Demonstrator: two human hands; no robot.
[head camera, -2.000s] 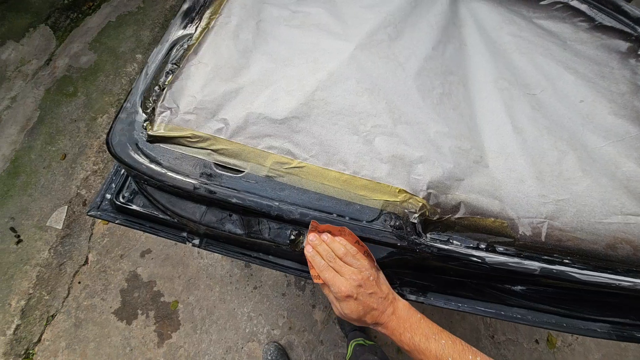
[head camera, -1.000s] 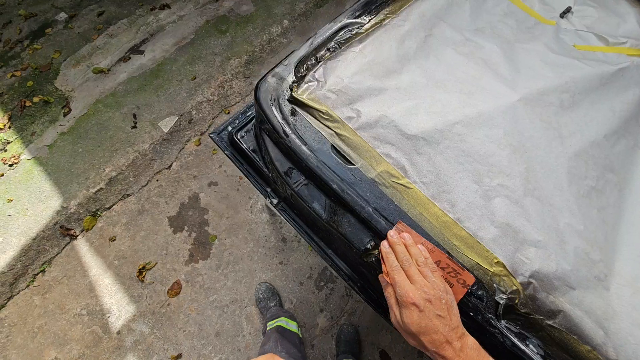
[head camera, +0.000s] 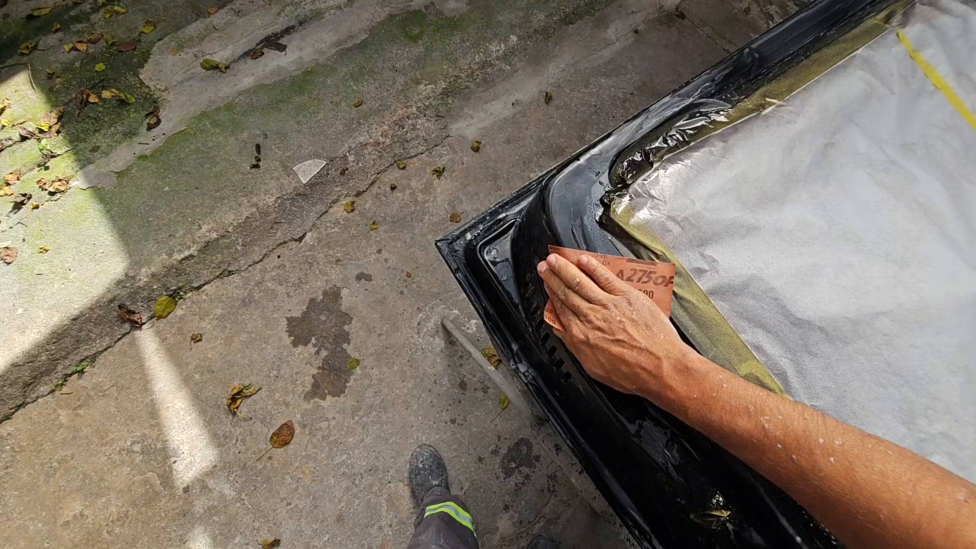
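Observation:
My right hand (head camera: 610, 324) lies with its fingers together on an orange-brown sheet of sandpaper (head camera: 648, 282), pressing it flat on the wet black painted vehicle panel (head camera: 579, 198) near its rounded corner. The sheet bears printing on its back and sticks out on both sides of the fingers. Just right of it runs yellowish masking tape (head camera: 709, 328), edging a whitish masking sheet (head camera: 823, 229) that covers the middle of the panel. Water beads and streaks show on the black paint. My left hand is out of view.
Below the panel's outer edge lies a concrete floor (head camera: 396, 267) with a low step, damp patches and fallen leaves. A grey pole or pipe (head camera: 488, 366) slants beneath the panel. A shoe (head camera: 427, 473) and a trouser leg with a reflective band (head camera: 450, 515) are at the bottom.
My right hand has slid the sandpaper along the black edge towards the panel's rounded corner. The view has swung to show more floor at the left.

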